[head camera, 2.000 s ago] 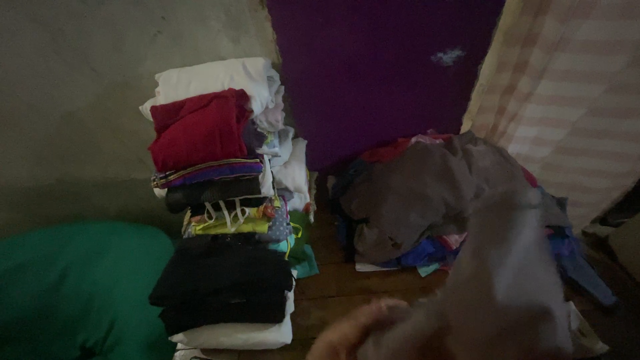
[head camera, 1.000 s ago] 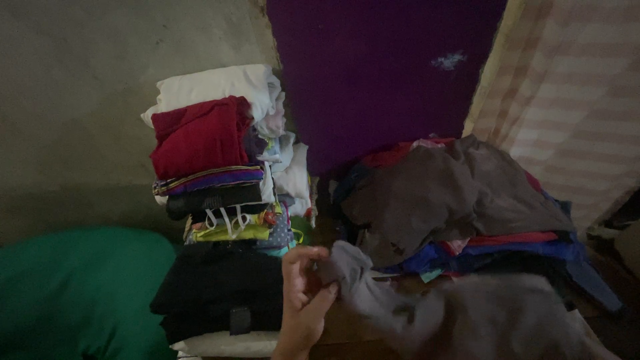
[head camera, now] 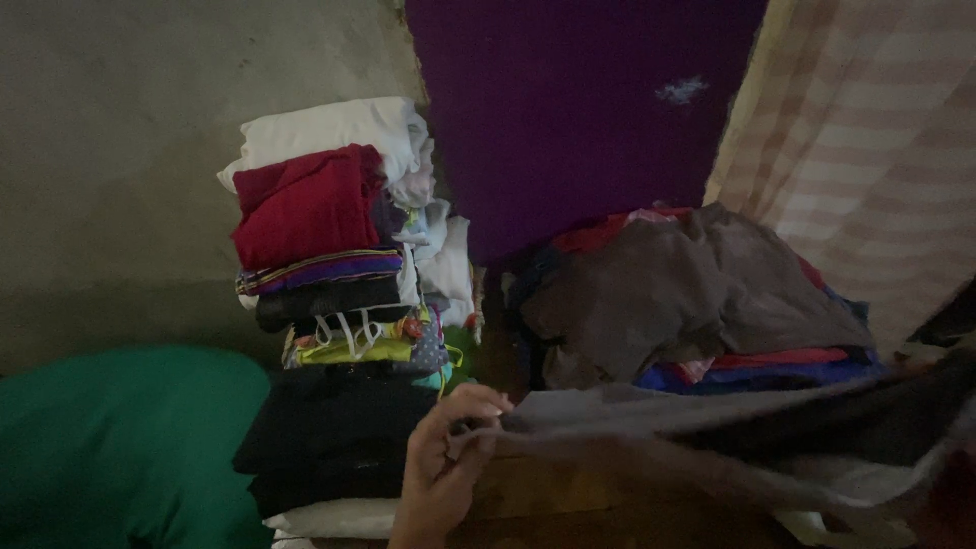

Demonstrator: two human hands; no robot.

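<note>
My left hand (head camera: 454,457) pinches one end of a grey cloth garment (head camera: 686,427), which stretches blurred across to the right edge. A dark reddish blur at the lower right edge may be my right hand, but it is too unclear to tell. Behind the garment lies a loose heap of clothes with a grey-brown cloth (head camera: 648,297) on top and red and blue pieces beneath. Left of it stands a tall stack of folded clothes, with a white cloth (head camera: 328,130), a red cloth (head camera: 305,206), a striped purple one (head camera: 328,271) and black garments (head camera: 335,419).
A large green rounded fabric thing (head camera: 130,442) is at the lower left. Behind stand a grey wall (head camera: 152,152) and a purple panel (head camera: 579,114). A striped curtain (head camera: 862,191) hangs at the right. Brown wooden boards (head camera: 564,488) show below the garment.
The grey garment, which hung lower and looser a second ago, now stretches out to the right from my left hand. The grey-brown cloth stays on the heap.
</note>
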